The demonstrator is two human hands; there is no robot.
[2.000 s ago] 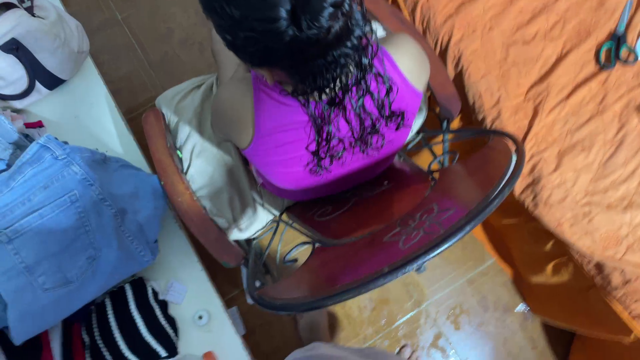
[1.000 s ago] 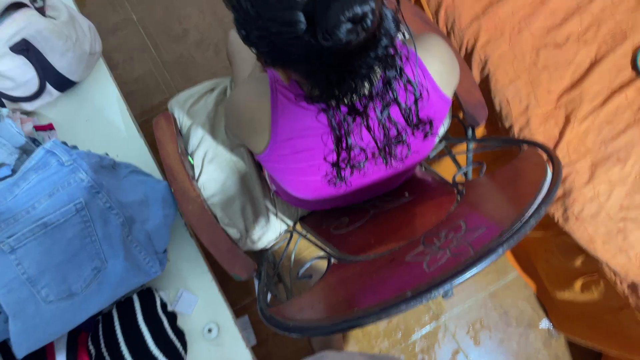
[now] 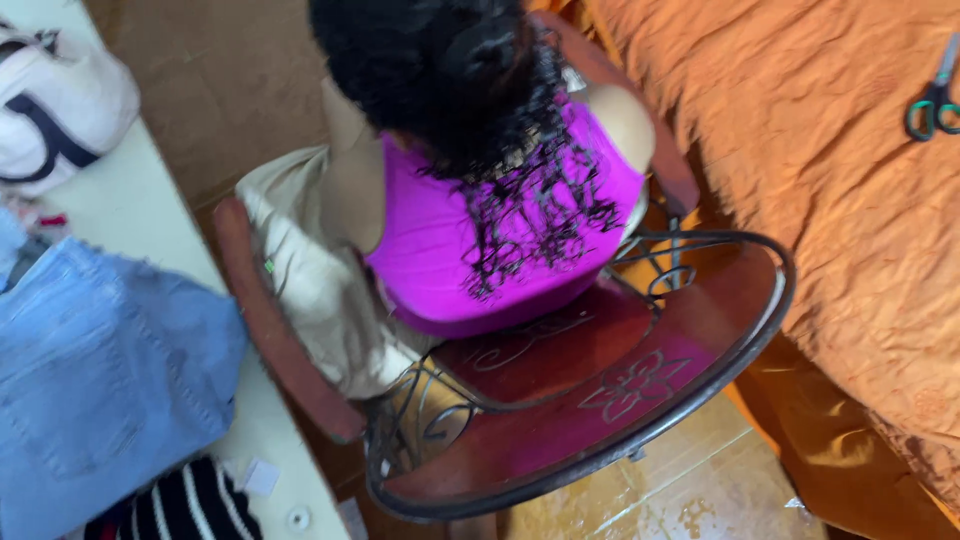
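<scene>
Neither my left hand nor my right hand shows in the head view. A seated person (image 3: 487, 232) in a magenta sleeveless top, with dark, wet-looking curly hair, is seen from behind and above. The person sits in a wood and metal armchair (image 3: 570, 420) whose reddish-brown back bears a carved flower. Beige cloth (image 3: 315, 292) lies between the person and the left armrest. The person's hands are hidden.
On the left, a white surface (image 3: 172, 217) holds blue jeans (image 3: 112, 375), a black-and-white striped knit (image 3: 180, 506) and a white bag (image 3: 60, 112). Scissors (image 3: 934, 112) with black and green handles lie on an orange bedspread (image 3: 825, 187) at right. The tiled floor (image 3: 660, 480) looks wet in places.
The view has shifted somewhat, bringing the scissors back fully into sight at the right. The seated person and the chair have stayed in much the same place.
</scene>
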